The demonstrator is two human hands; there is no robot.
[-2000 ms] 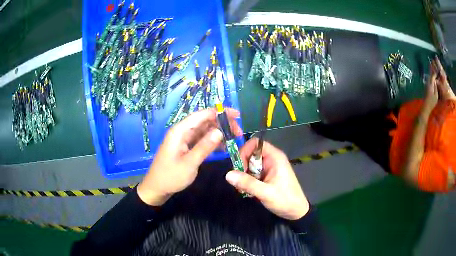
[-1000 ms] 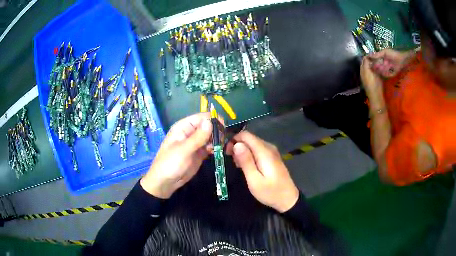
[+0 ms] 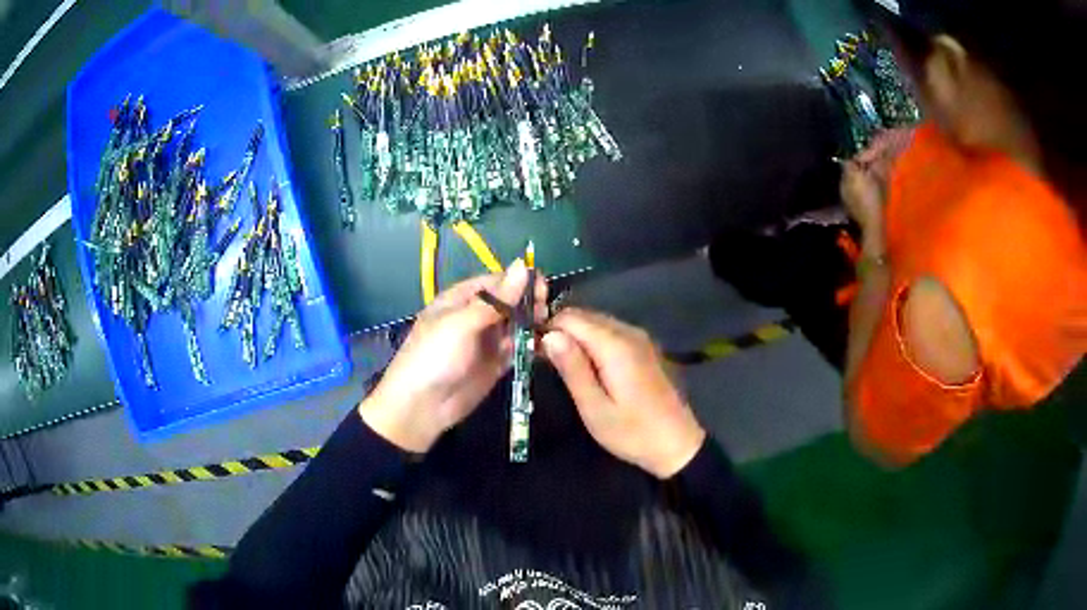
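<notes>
A narrow circuit board assembly is upright in front of me, its green board hanging below and its yellow tip up. My left hand pinches its dark upper part. My right hand is at the right side of the assembly, thumb and fingers closed on one end of a thin dark strip. The strip crosses the dark part at a slant; whether it is tape or a tool I cannot tell. Yellow-handled pliers lie at the bench edge behind my hands, jaws hidden under the board pile.
A dense board pile lies ahead on the green bench. A blue tray with loose boards is at the left, with a smaller pile beyond it. A black mat is at the right. A person in orange works near another pile.
The view has shifted, and the tray and main pile appear further left. The assembly has gone from slanted to upright. The dark strip now shows across it at my fingers. The person in orange appears closer.
</notes>
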